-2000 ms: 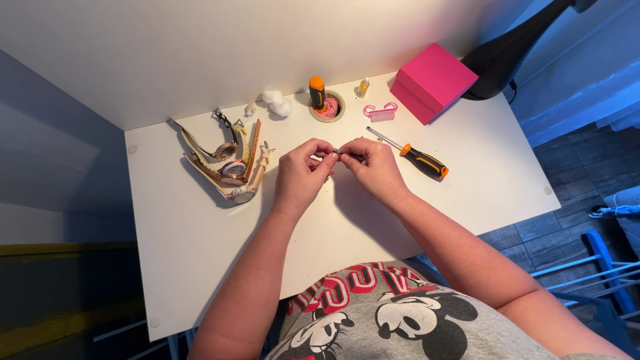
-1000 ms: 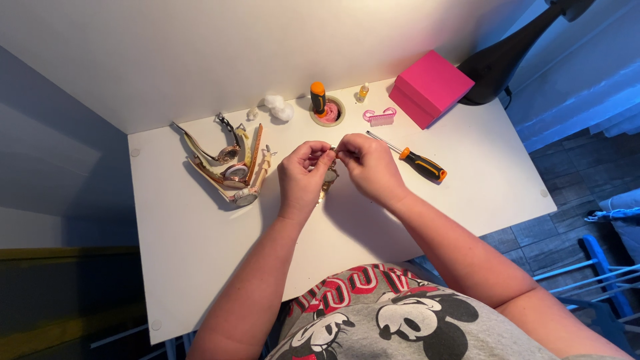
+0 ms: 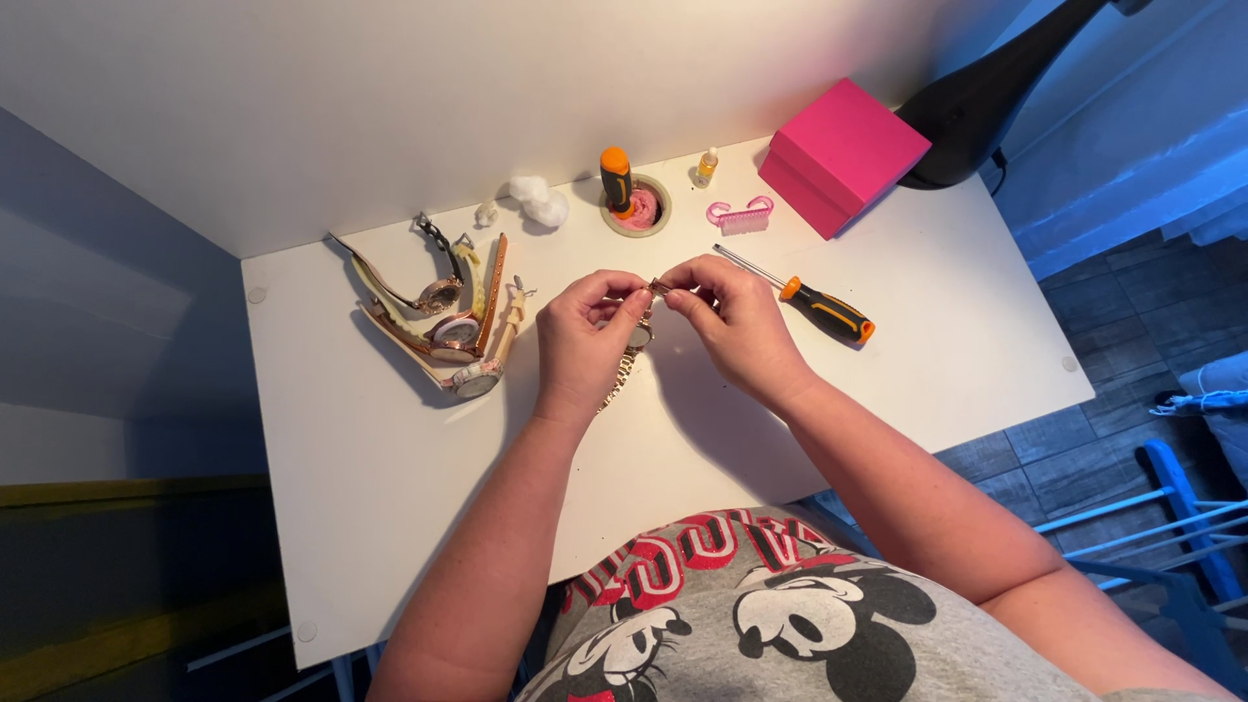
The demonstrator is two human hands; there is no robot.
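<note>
A gold-toned wristwatch with a metal link bracelet (image 3: 624,375) hangs below my fingers, its round face (image 3: 640,336) partly hidden by my left hand. My left hand (image 3: 590,336) pinches the upper end of the bracelet between thumb and forefinger. The fingertips of my right hand (image 3: 726,317) meet it there, closed on the clasp end of the same bracelet. A screwdriver with a black and orange handle (image 3: 829,310) lies just beyond my right hand. Several strap watches (image 3: 456,331) rest in a group to the left of my left hand.
Along the back of the white table (image 3: 390,507) are white cotton balls (image 3: 539,202), a roll of tape (image 3: 663,210) with an upright black and orange handle (image 3: 616,180) in it, a small dropper bottle (image 3: 706,168), a pink nail brush (image 3: 743,215), a pink box (image 3: 843,156) and a black lamp-like object (image 3: 960,107).
The watch's face and bracelet now show below my fingers; two seconds ago my hands mostly hid them. Both hands remain close together with fingertips meeting.
</note>
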